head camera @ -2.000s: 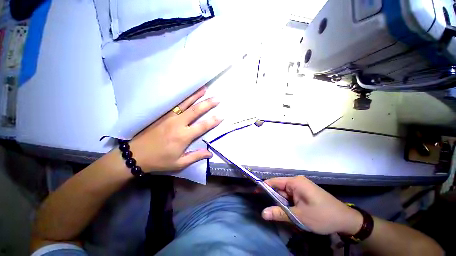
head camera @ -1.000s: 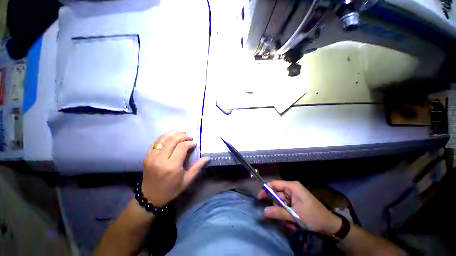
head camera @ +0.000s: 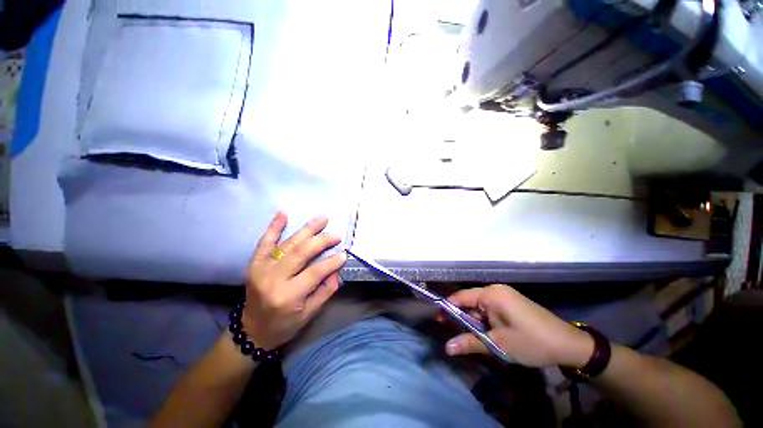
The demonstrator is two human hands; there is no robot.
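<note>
The main panel [head camera: 184, 217] lies pale side up on the table and hangs over its front edge at the left. The patch pocket [head camera: 167, 92], a square with dark edges, shows on it at the upper left. My left hand [head camera: 293, 280] rests on the panel near its right edge, fingers slightly spread, thumb side by the edge; whether it pinches the cloth is hidden. My right hand [head camera: 510, 326] holds the silver fabric scissors [head camera: 418, 288], seen edge-on. Their tip touches or nearly touches the panel's edge beside my left fingers.
The sewing machine head [head camera: 577, 58] stands at the upper right, with a dark round knob [head camera: 552, 136] below. A pale angular piece [head camera: 509, 180] lies on the machine bed. A dark flat rectangle [head camera: 682, 221] lies far right. The ruler-marked table edge [head camera: 519, 273] runs across the front.
The panel was folded up under my left hand, then was laid flat with the pocket showing. Since a second ago, the scissors' tip has moved left to the panel's edge.
</note>
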